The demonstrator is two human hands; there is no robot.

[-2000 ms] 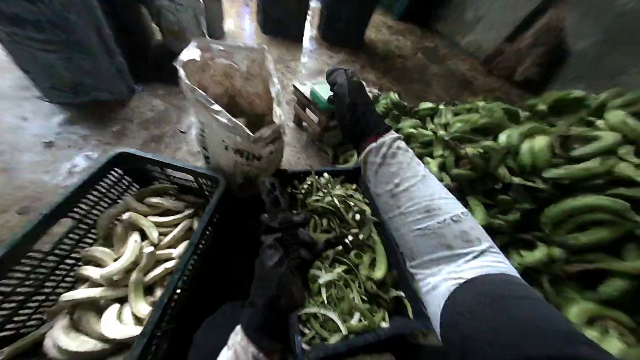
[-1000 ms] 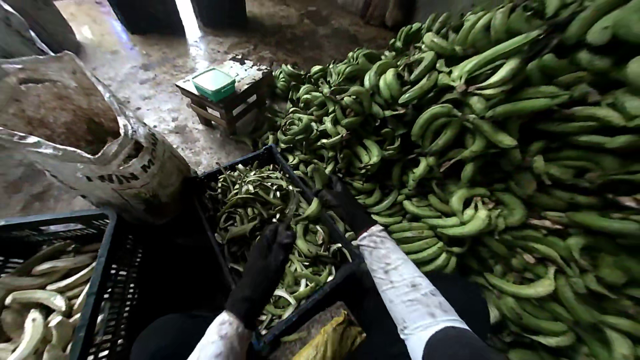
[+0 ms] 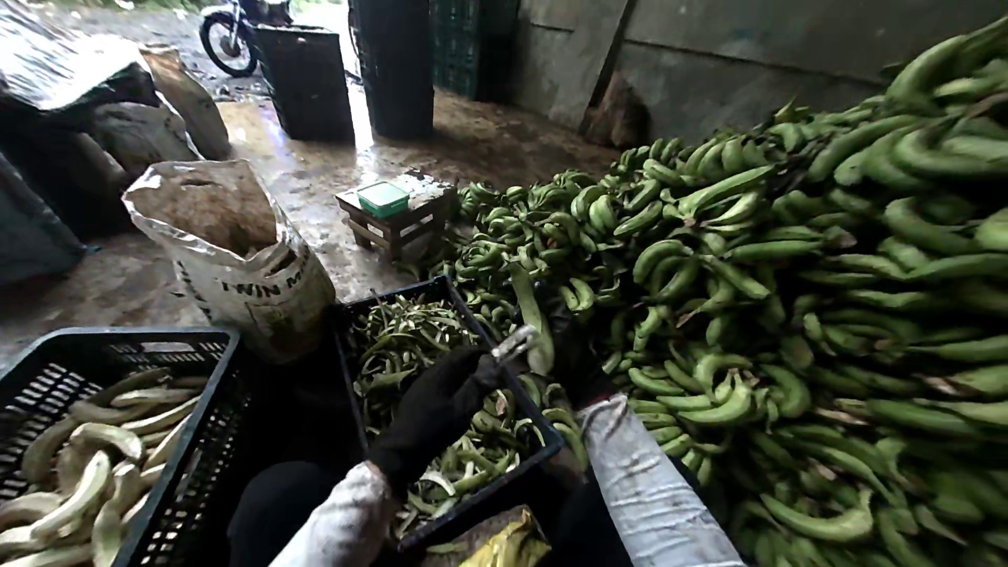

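My left hand [image 3: 441,398], in a black glove, is closed on a small pale-metal tool [image 3: 513,344], perhaps a peeler or knife, above a dark crate [image 3: 348,394] of green peel strips [image 3: 405,335]. The tool's end meets a green plantain [image 3: 529,311] standing nearly upright over the crate's right edge. My right hand [image 3: 563,331], also black-gloved, holds that plantain from the right; its fingers are mostly lost against the dark background. Peeled pale plantains [image 3: 90,476] lie in a dark plastic crate [image 3: 224,370] at the left.
A large heap of green plantains [image 3: 709,260] covers the right side. An open woven sack [image 3: 291,299] stands between the crates, behind them. Past it is a low wooden stool [image 3: 394,228] bearing a green plastic container [image 3: 383,199]. Dark bins [image 3: 305,83] stand farther back on the wet floor.
My right hand was reaching out near the stool, then was low by the heap; now it holds a plantain upright. My left hand has moved toward that plantain. The view has shifted.
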